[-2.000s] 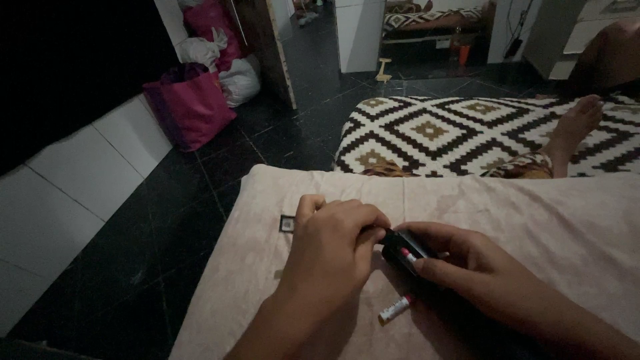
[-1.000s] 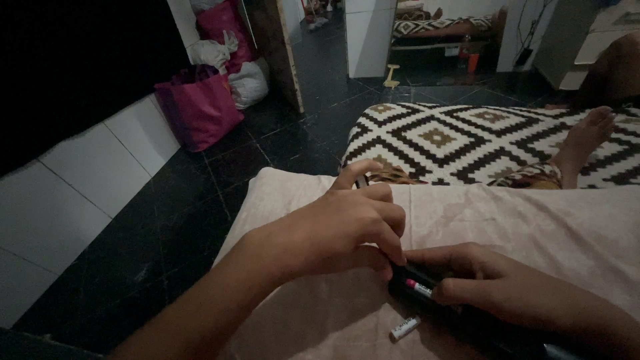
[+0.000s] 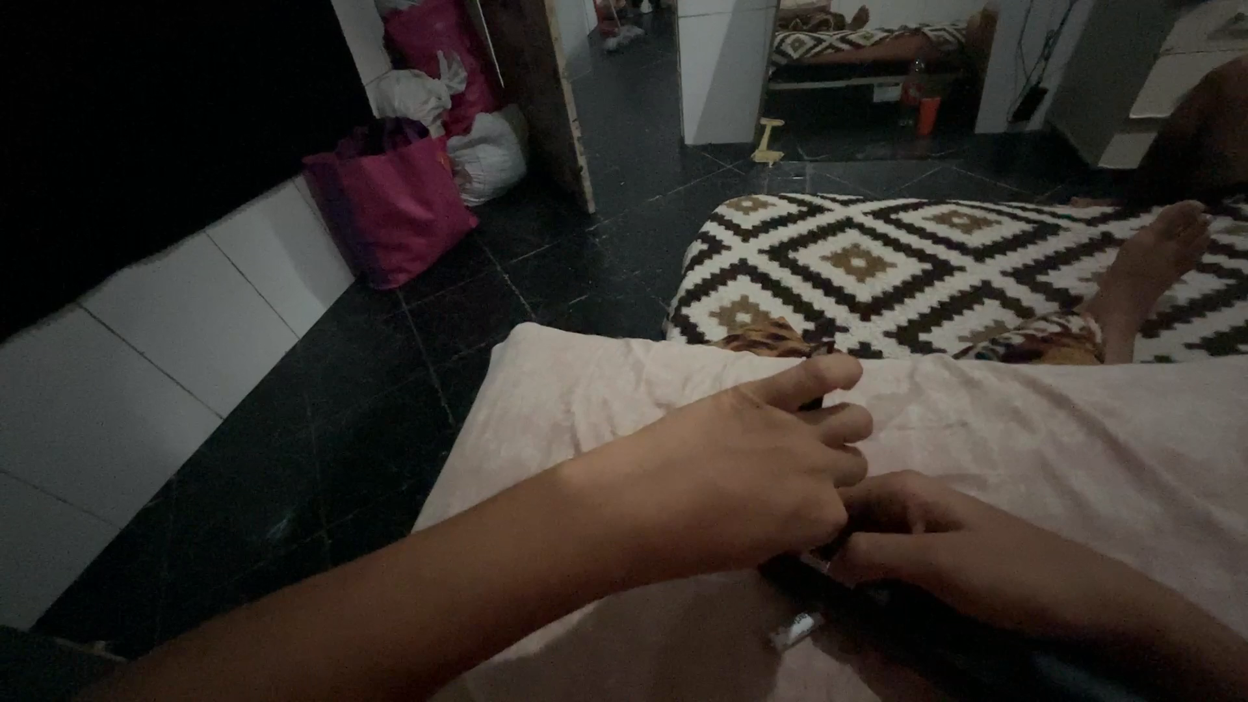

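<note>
My left hand (image 3: 731, 473) reaches across the pink cloth (image 3: 575, 390), its fingers curled around a small dark piece (image 3: 814, 398) that shows between forefinger and middle finger. Its lower fingers meet my right hand (image 3: 936, 536). That hand grips a black device (image 3: 795, 575), mostly covered by both hands and lost in shadow. Just below the device a small cylindrical battery (image 3: 797, 629) with a pale wrapper lies on the cloth.
Beyond the pink cloth lies a brown-and-white patterned blanket (image 3: 858, 263), with another person's bare foot (image 3: 1155, 258) on it. A magenta bag (image 3: 400, 205) stands on the dark tiled floor at left, near a door edge (image 3: 575, 146).
My left hand has moved over the black device and now covers the battery seen in it earlier. The small dark square seen on the cloth two seconds ago is out of sight.
</note>
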